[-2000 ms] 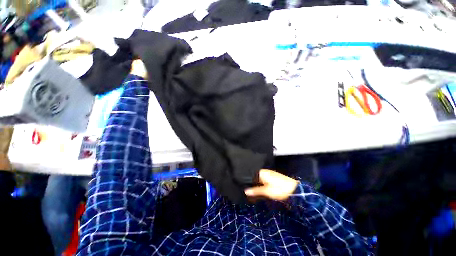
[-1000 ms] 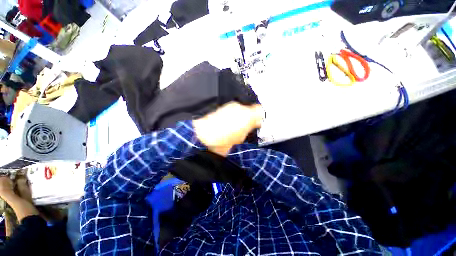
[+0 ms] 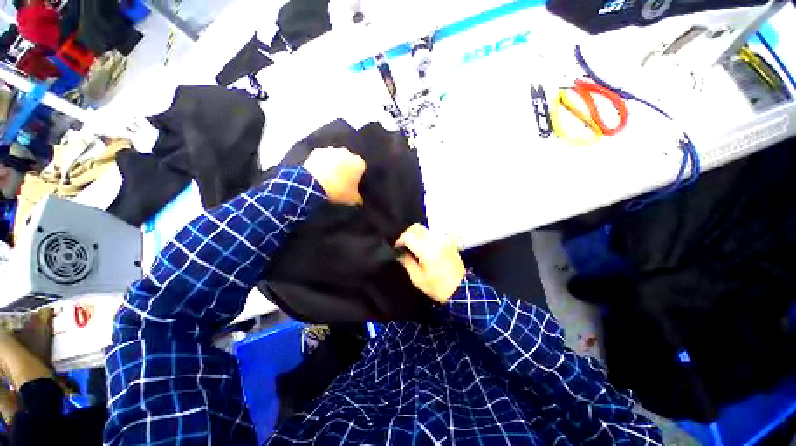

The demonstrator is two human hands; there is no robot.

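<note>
A large black garment panel (image 3: 349, 253) hangs over the table's front edge towards my lap, its upper part lying on the white table. My left hand (image 3: 337, 173) rests on the upper part of the cloth with its fingers curled; whether it pinches a fold is hard to tell. My right hand (image 3: 431, 261) pinches the cloth's right side between thumb and fingers near the table edge. The needle area of the sewing machine (image 3: 412, 109) stands just beyond the cloth's upper right edge.
Thread snips (image 3: 541, 111) and scissors (image 3: 595, 110) lie right of the machine, beside a dark blue cord (image 3: 686, 164). A grey vented machine (image 3: 68, 253) stands at left. Black pieces (image 3: 303, 21) lie at the back. A blue bin (image 3: 272, 375) is below. Another person's arm (image 3: 22, 366) shows at lower left.
My hands were together over the cloth; now they are apart, left further up and right near the edge. More cloth is drawn down over the front edge. The view has shifted slightly.
</note>
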